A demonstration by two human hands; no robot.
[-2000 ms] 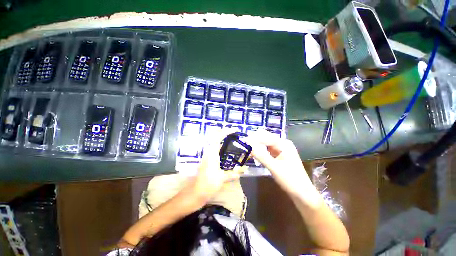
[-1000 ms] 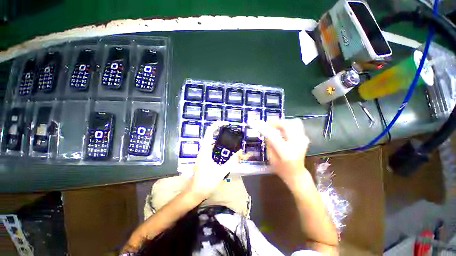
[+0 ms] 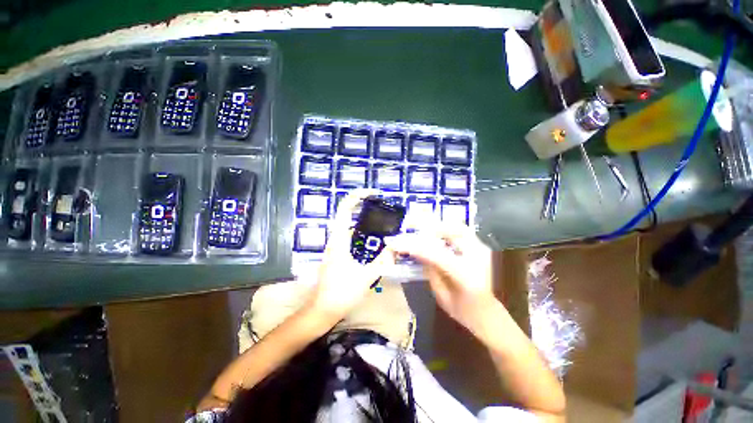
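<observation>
My left hand [image 3: 337, 268] holds a black keypad phone [image 3: 381, 218] face up, its dark screen at the top, over the lower part of the lens tray [image 3: 385, 121]. My right hand [image 3: 450, 260] is beside it, fingertips close together near the phone's right edge by the keys. I cannot tell whether the fingertips hold anything small. The lens tray has rows of square pockets holding dark-framed screen lenses [image 3: 354, 141]. My left hand and the phone hide some lower pockets.
The phone tray [image 3: 124, 157] on the left holds several phones, two back-up. Tweezers [image 3: 551, 188], a whitish bottle [image 3: 555, 135], a yellow-green bottle [image 3: 656, 121], a blue cord [image 3: 679, 170] and a grey-white device [image 3: 591, 41] are at right. Below are cardboard boxes [image 3: 607, 318], one with crumpled film [image 3: 551, 318].
The phone first tilted under both hands, with a light frame-like piece at its screen; now its screen is plain dark. My right hand moved away to the right, then came back towards the phone.
</observation>
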